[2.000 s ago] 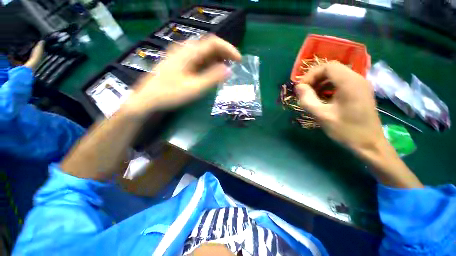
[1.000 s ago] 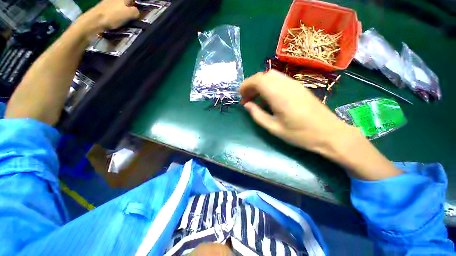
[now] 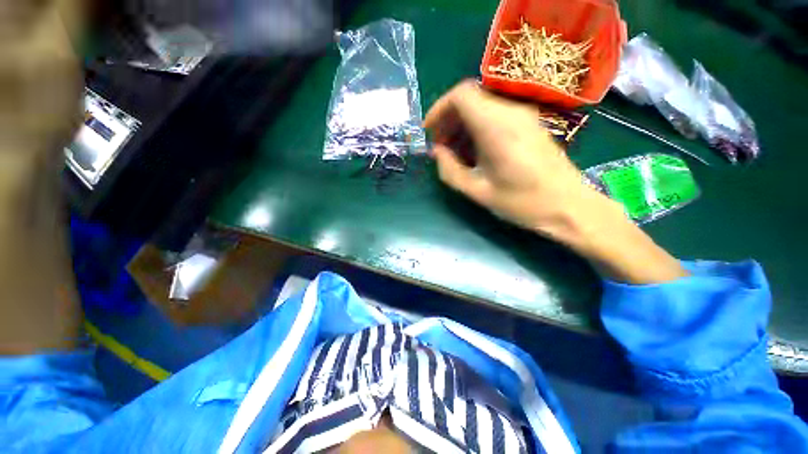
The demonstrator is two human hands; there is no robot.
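My right hand (image 3: pixel 496 155) is over the mat beside the white-label bag (image 3: pixel 374 111), fingers curled, index finger and thumb near the bag's lower right edge. Whether it pinches a tiny part cannot be told. Small dark parts (image 3: pixel 387 162) lie at the bag's near end. My left forearm (image 3: pixel 35 222) stands large and blurred along the left edge; the left hand is cut off or lost in blur at the top. A blurred grey shape (image 3: pixel 275 25) at the top cannot be identified. The black foam tray (image 3: pixel 168 133) holds a phone middle frame (image 3: pixel 102 137).
A red bin (image 3: pixel 611 53) holds pale gold strips (image 3: pixel 540 60). More gold strips (image 3: pixel 564 126) lie before it, partly hidden by my right hand. A thin metal rod (image 3: pixel 651 136), a green-label bag (image 3: pixel 651 186) and clear bags of dark parts (image 3: pixel 695 102) lie right. A cardboard box (image 3: pixel 217 275) is below.
My left hand has left the tray's frames, and its forearm now rises close to the camera. The view has shifted slightly. My right hand stays beside the white-label bag.
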